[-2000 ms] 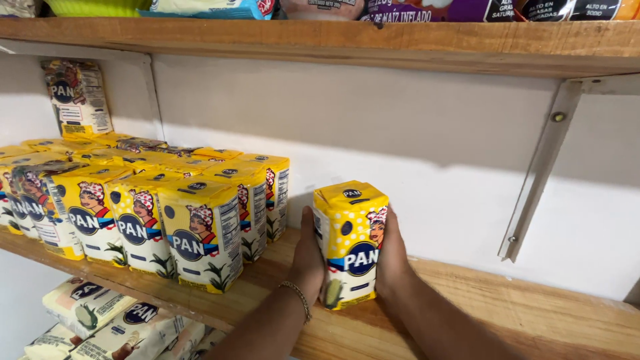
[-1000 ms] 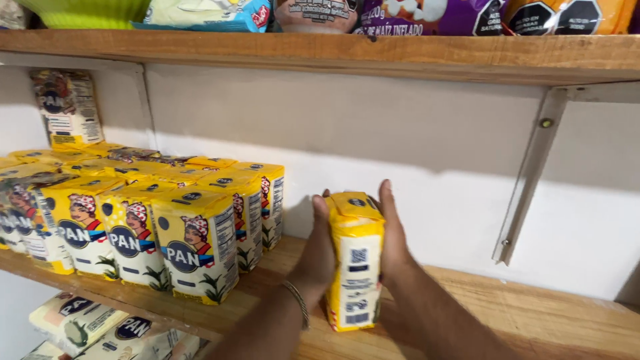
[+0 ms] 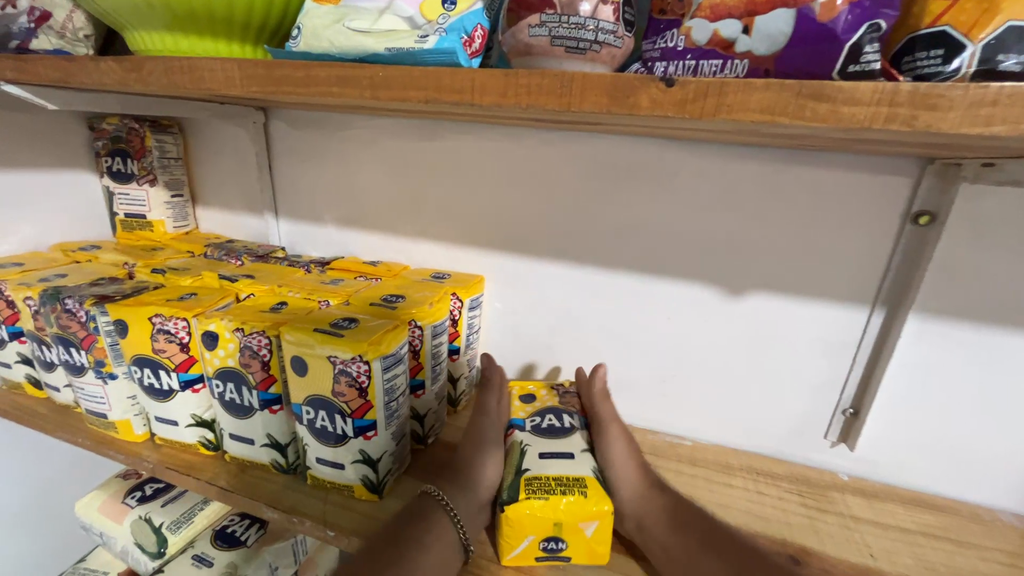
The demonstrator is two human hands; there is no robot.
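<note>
A yellow and white PAN corn flour package (image 3: 554,472) lies on its back on the wooden shelf, its yellow base toward me. My left hand (image 3: 478,440) presses flat against its left side, with a chain bracelet on the wrist. Against its right side is my right hand (image 3: 612,440). To the left, rows of upright PAN packages (image 3: 348,408) stand close together, fronts facing out. One more package (image 3: 144,180) stands on top of them at the back left.
The wooden shelf board (image 3: 760,496) runs right below a metal bracket (image 3: 892,312). An upper shelf (image 3: 512,100) holds a green bowl (image 3: 196,24) and several snack bags (image 3: 768,36). More flour packages (image 3: 152,512) lie on a lower level at bottom left.
The package between my hands has gone from upright, front then narrow side showing, to lying down with its base toward me. Both hands stay at its sides.
</note>
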